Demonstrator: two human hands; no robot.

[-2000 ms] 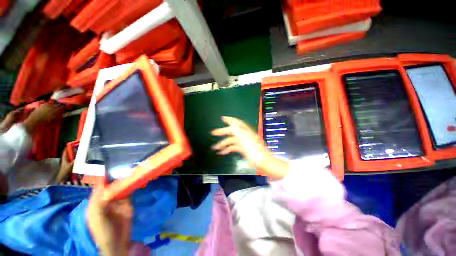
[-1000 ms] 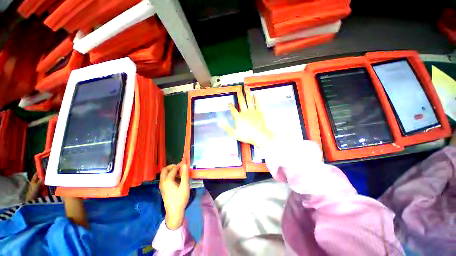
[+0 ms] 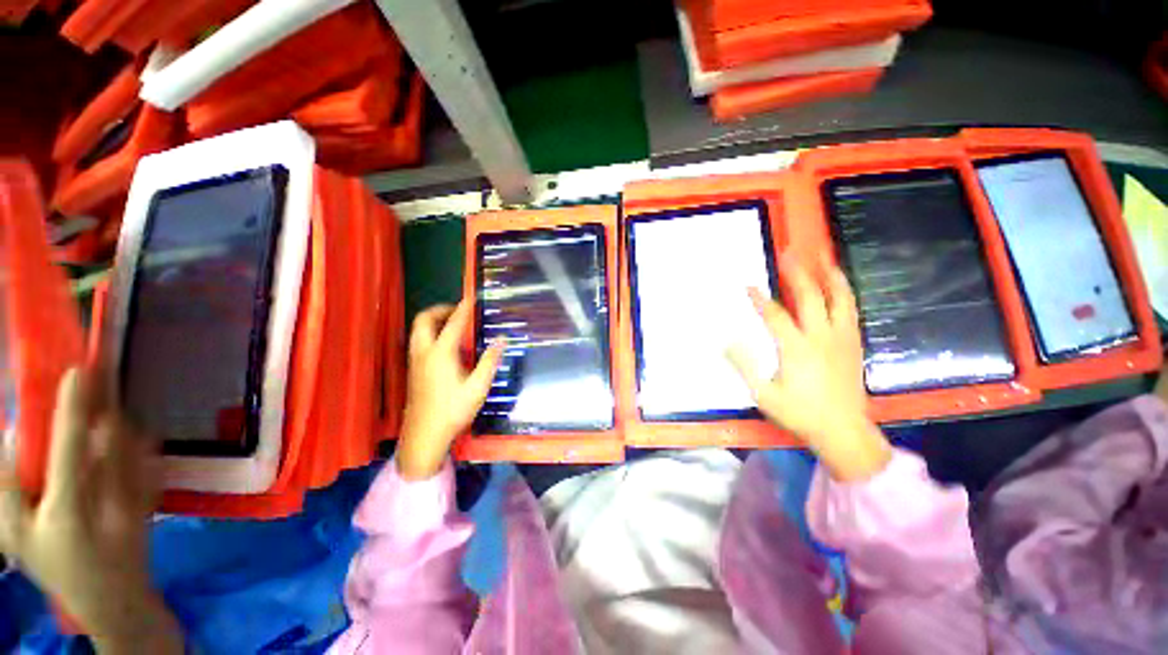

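Observation:
Two tablets in orange foam trays lie side by side in front of me. The left tablet has a dark screen with lines of small text. The right tablet shows a blank white screen. My left hand holds the left edge of the left orange tray, thumb over the frame and screen edge, fingers outside. My right hand is spread over the right side of the white-screen tablet, with fingers across its tray edge. Whether its fingertips touch the screen is unclear.
Two more trayed tablets, one dark and one pale, lie to the right. A tray stack with a white tray and tablet on top stands left. Another person's blurred hand is beside an orange tray. A pale post rises behind.
My left hand has moved up the left tray's edge. My right hand has moved right and down. The left screen changed from pale to dark text. The other person's hand and orange tray appeared far left.

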